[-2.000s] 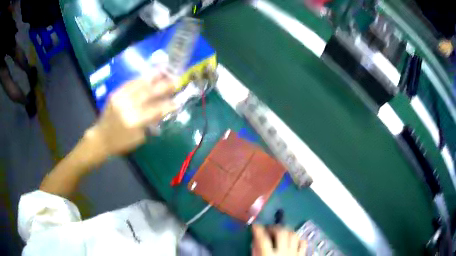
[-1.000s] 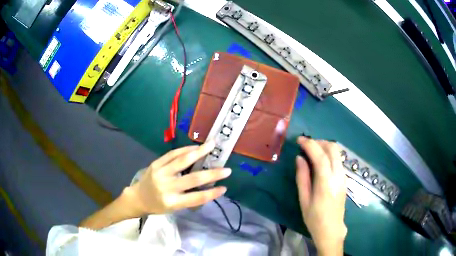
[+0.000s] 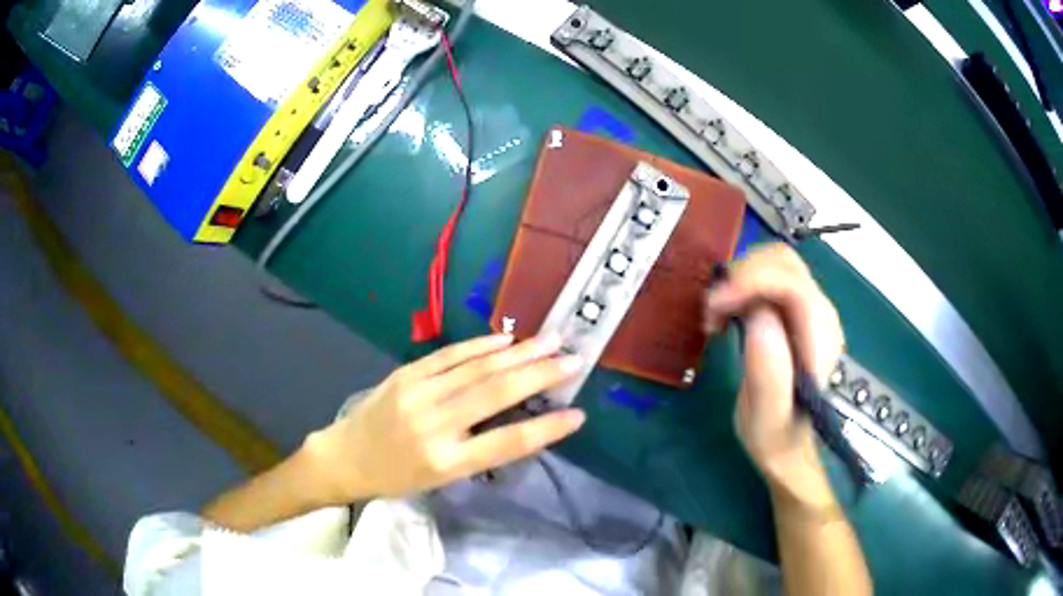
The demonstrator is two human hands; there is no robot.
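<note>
A grey metal bar (image 3: 620,262) with a row of round openings lies slanted across the reddish-brown square plate (image 3: 542,250). My left hand (image 3: 466,413) lies over the bar's lower end, fingers across it; that end is partly hidden. My right hand (image 3: 775,349) is raised right of the plate and grips a black corded pen tool (image 3: 822,419). Its tip is near the plate's right edge, apart from the bar. A thin black cord (image 3: 583,530) runs below, by my lap.
A second bar (image 3: 688,111) with a thin dark pin lies by the white strip. Another bar (image 3: 892,413) and a bar stack (image 3: 1008,501) lie at right. A blue instrument (image 3: 210,105), grey cable (image 3: 338,181) and red clip (image 3: 429,309) are at left.
The blue instrument was seen from farther off before. My left hand has set a bar on the plate. My right hand has lifted the black pen tool and moved towards the plate.
</note>
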